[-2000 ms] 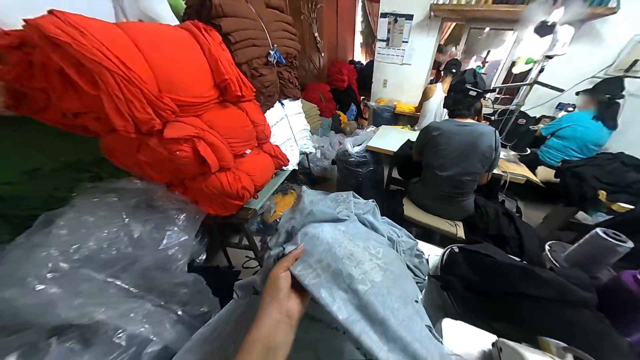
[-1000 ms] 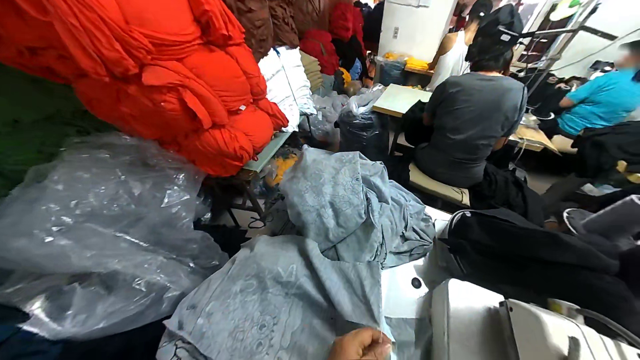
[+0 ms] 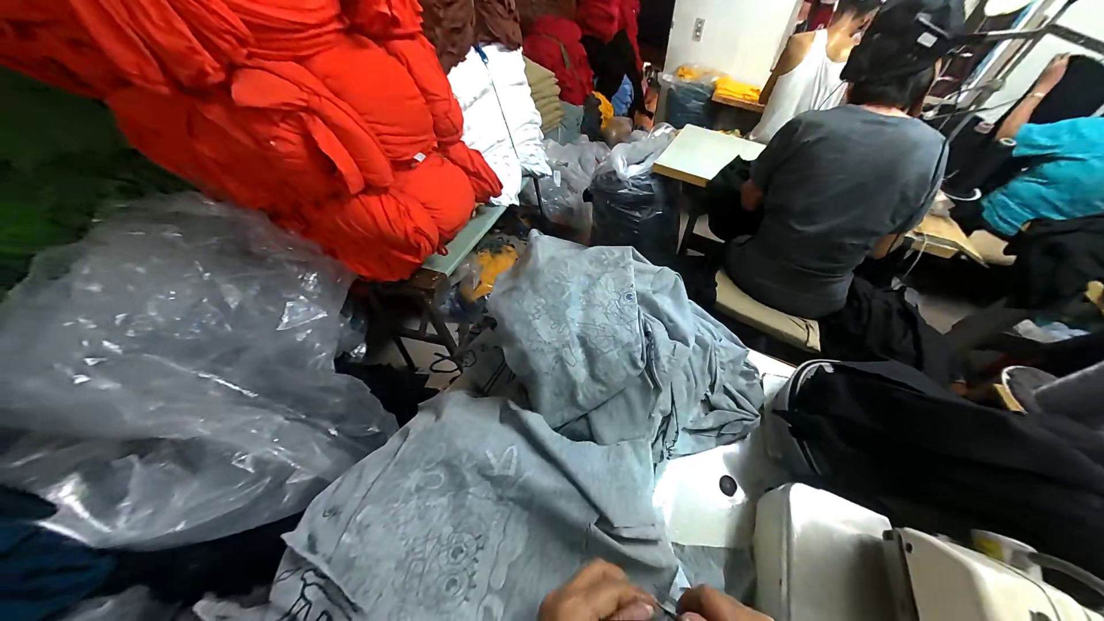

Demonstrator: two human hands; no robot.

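At the bottom edge, my left hand (image 3: 597, 593) and my right hand (image 3: 718, 605) lie close together over the near edge of a grey printed fabric piece (image 3: 483, 500). The left fingers are bent and pinch something small and dark, perhaps the fabric's edge; the right hand is mostly cut off by the frame, so its hold is unclear. Beyond them, a crumpled heap of the same grey fabric (image 3: 586, 328) rests on the white table (image 3: 703, 496). A white sewing machine (image 3: 819, 552) stands just right of my hands.
A clear plastic bag (image 3: 172, 362) fills the left side, below bundled red fabric (image 3: 345, 129) on a bench. Black cloth (image 3: 931, 448) lies behind the machine. A person in a grey shirt (image 3: 845, 198) sits ahead on a padded bench (image 3: 763, 310); two other people sit farther off.
The hand that held up the grey fabric two seconds ago no longer does; a fabric piece now lies spread in front of the heap. Both hands now show at the bottom edge.
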